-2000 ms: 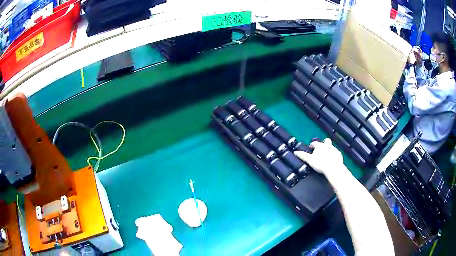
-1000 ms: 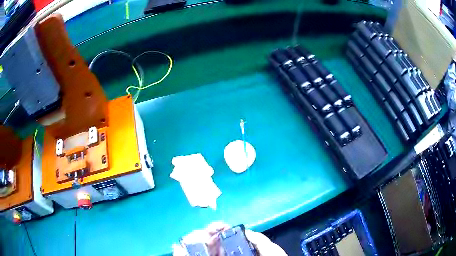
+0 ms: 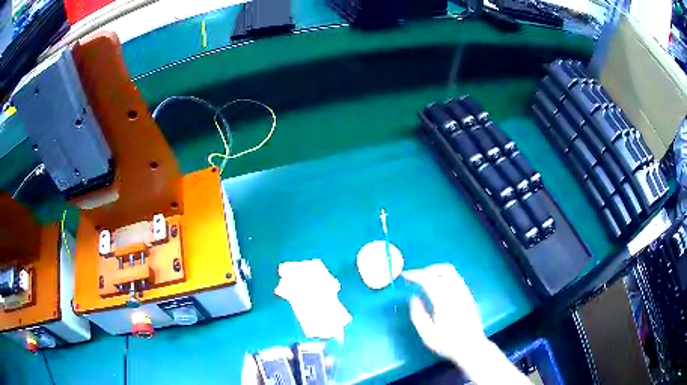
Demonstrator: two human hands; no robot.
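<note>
Two black housings with greyish faces point(image 3: 292, 365) stand side by side at the bottom edge. My left hand point(image 3: 249, 368) holds them, mostly cut off by the picture's edge. My right hand point(image 3: 446, 310) is bare and holds nothing visible; its thumb and forefinger are apart, beside the right rim of a round white disc point(image 3: 373, 265). A thin pale blue brush or swab point(image 3: 388, 244) lies across the disc, close to the fingertips. An irregular white wipe point(image 3: 313, 297) lies on the green mat, left of the disc.
A black tray point(image 3: 556, 259) with rows of housings is at right, with stacked black trays point(image 3: 595, 143) beyond. Orange-topped fixtures point(image 3: 203, 248) stand at left, a yellow-green wire point(image 3: 260, 143) behind. A blue crate rim point(image 3: 548, 359) and cardboard point(image 3: 614, 331) are at lower right.
My right hand has left the tray, where fewer housings sit, and then moved from the held housings to beside the disc. The two housings have shifted left and down in view.
</note>
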